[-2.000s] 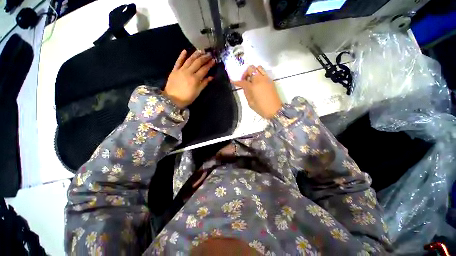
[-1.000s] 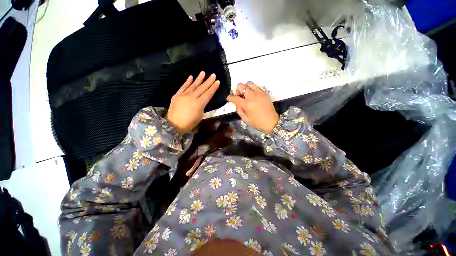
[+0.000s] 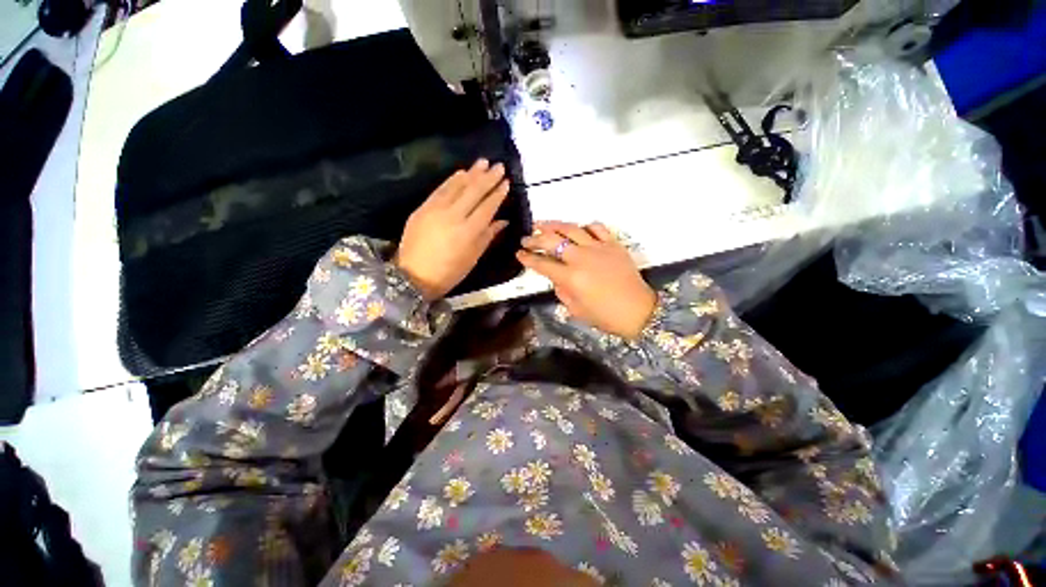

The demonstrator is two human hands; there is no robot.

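A black mesh panel (image 3: 229,275) with a camouflage-green band (image 3: 310,181) across it lies on the machine table. Its upper right edge is at the needle area (image 3: 496,101), under the machine head. My left hand (image 3: 457,229) lies flat on the panel near its right edge, palm down, fingers extended, gripping nothing. My right hand (image 3: 591,273) is at the panel's lower right edge, with thumb and forefinger closed on the edge; the fingertips are partly hidden. A black strap loop (image 3: 266,34) stands out beyond the panel's far edge.
Black snips (image 3: 763,155) lie on the white table right of the needle. Crumpled clear plastic (image 3: 906,195) hangs over the table's right end. Long black cut pieces (image 3: 17,229) lie at far left, with a dark tangled heap (image 3: 40,527) at lower left.
Both hands have moved from beside the needle toward me along the panel's right edge. The panel has turned slightly, and more of its green band shows. The camera view has also shifted.
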